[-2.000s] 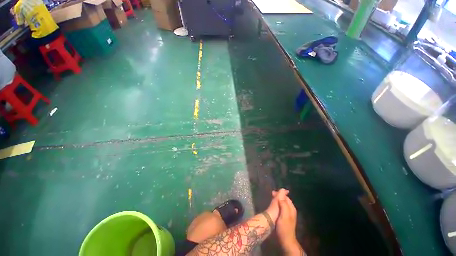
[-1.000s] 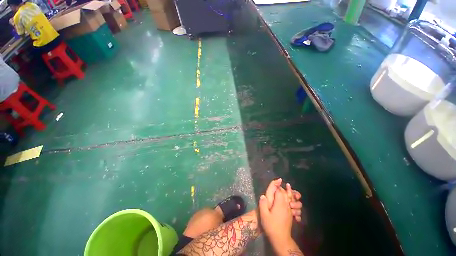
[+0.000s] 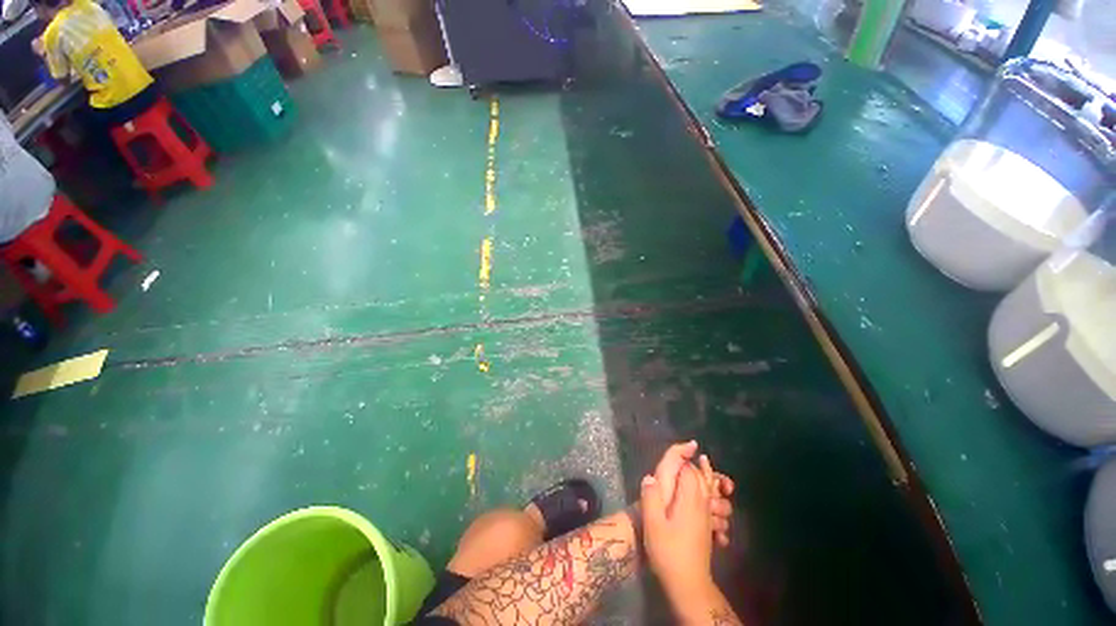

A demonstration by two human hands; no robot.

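Note:
My left hand [image 3: 721, 504] and my right hand [image 3: 677, 528] are clasped together low in the middle of the view, over the dark floor beside the bench. My tattooed left forearm comes in from the lower left. My right hand lies in front and hides most of the left palm. No object shows in either hand. White units [image 3: 989, 218] with clear upper walls stand on the green bench [image 3: 844, 263] at the right, apart from my hands. The nearest is cut off by the right edge.
A lime-green bucket [image 3: 321, 575] stands on the floor at lower left. A crumpled blue and grey cloth bundle [image 3: 783, 100] lies on the wet bench. Red stools [image 3: 159, 147], a person in a yellow shirt [image 3: 96, 59], cardboard boxes [image 3: 202, 49] and a dark cabinet [image 3: 504, 44] are farther back.
Two seconds ago my hands were pressed together with fingers stretched; now they are clasped, with fingers curled at the right side. The view has shifted slightly. The bench units have not moved.

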